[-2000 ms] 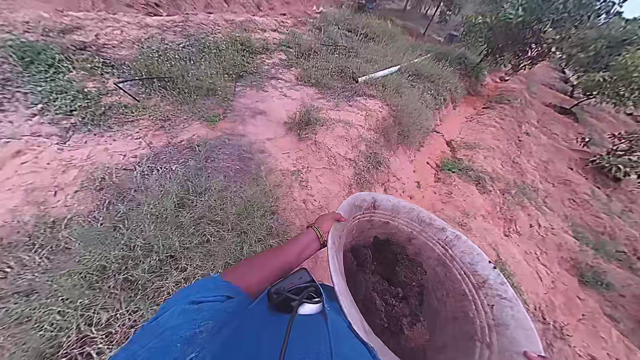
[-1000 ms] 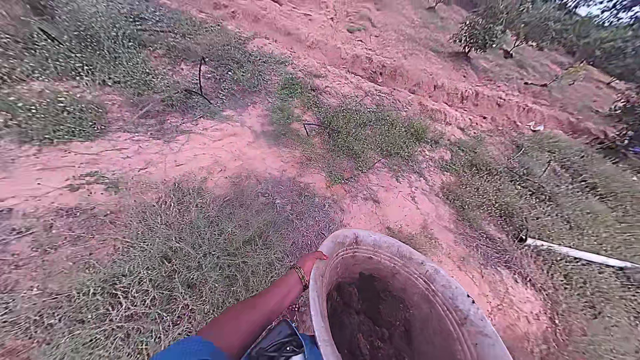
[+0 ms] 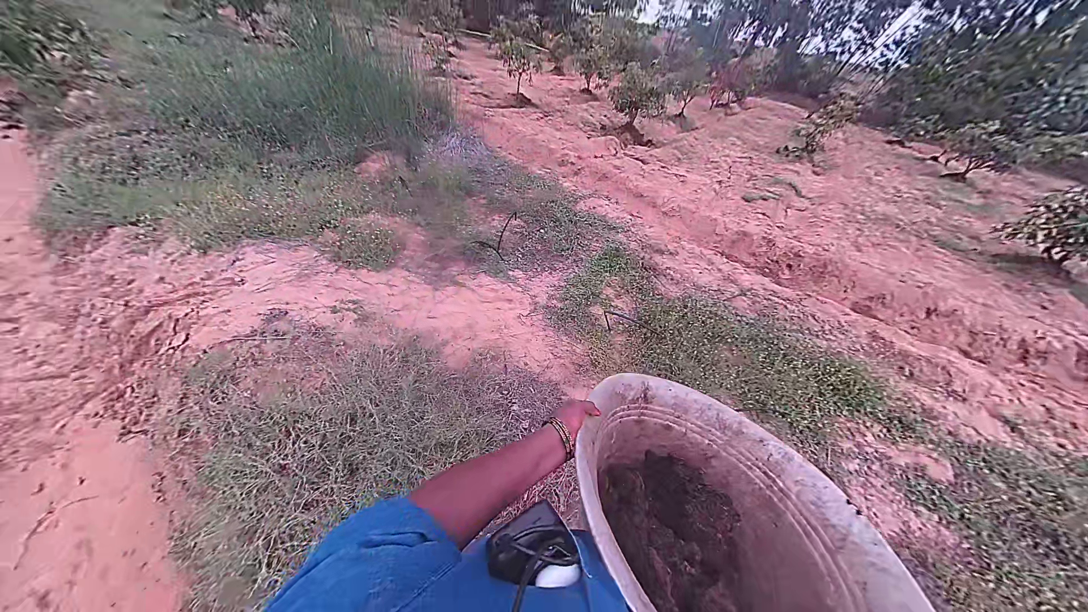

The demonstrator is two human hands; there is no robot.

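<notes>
A large pale basin (image 3: 799, 484), its rim stained with dirt, tilts at the lower right against my body. Dark soil or manure (image 3: 680, 527) lies in its bottom. My left hand (image 3: 576, 418), with bangles at the wrist, grips the basin's rim at its upper left. My right hand is out of the frame. A black device with a cable (image 3: 531, 544) rests against my blue shirt beside the basin.
Dry weeds (image 3: 357, 433) cover the ground to my left, and low green plants (image 3: 748, 357) grow ahead of the basin. Thin black tubing (image 3: 629, 319) sticks up there. An eroded furrow (image 3: 816, 280) crosses the reddish slope, with small trees (image 3: 637, 93) beyond.
The view has swung far to the left and up, bringing tall grass and small trees into sight. The white pipe seen earlier is out of view. My left hand has stayed on the basin's rim.
</notes>
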